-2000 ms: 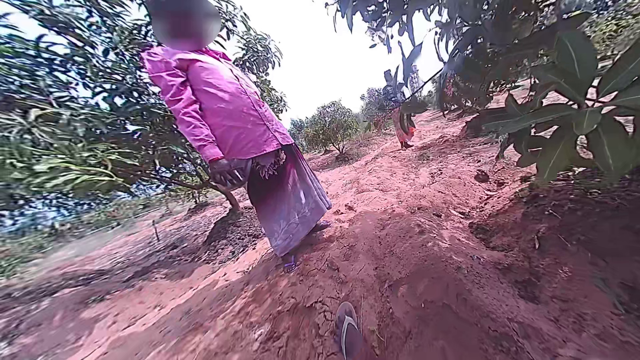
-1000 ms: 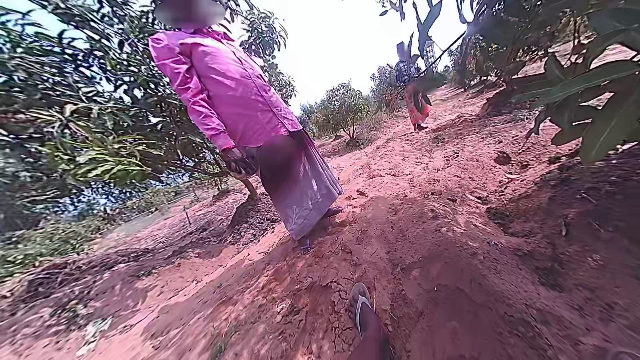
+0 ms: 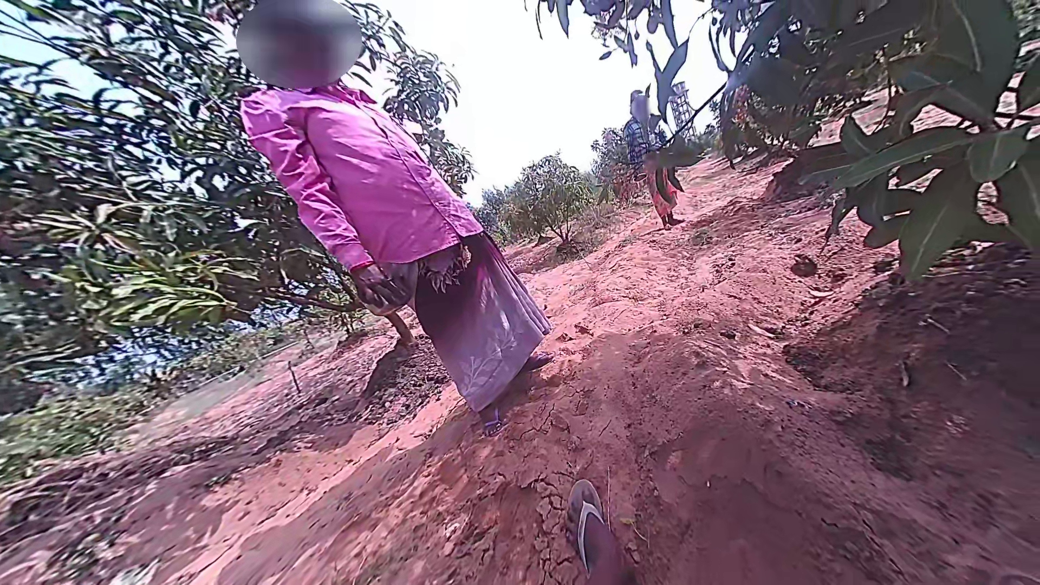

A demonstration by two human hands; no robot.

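Neither my left hand nor my right hand shows in the head view. One of my feet, in a flip-flop with a pale strap (image 3: 587, 520), rests on cracked reddish soil (image 3: 520, 496) at the bottom. Ahead and to the left stands a person in a pink shirt (image 3: 374, 179) and a long purple skirt (image 3: 487, 325). That person's hand (image 3: 378, 284) hangs low in front of the body by a greyish thing that I cannot make out.
Farther up the slope is another person in a checked top and an orange lower garment (image 3: 662, 195). A leafy tree (image 3: 162, 179) fills the left side. Broad-leaved branches (image 3: 934, 162) reach in from the right, over a shaded bank (image 3: 934, 366). A smaller tree (image 3: 548, 199) stands behind.
The far person in orange shows more fully beside the leaves than two seconds ago. My foot shows in all frames.
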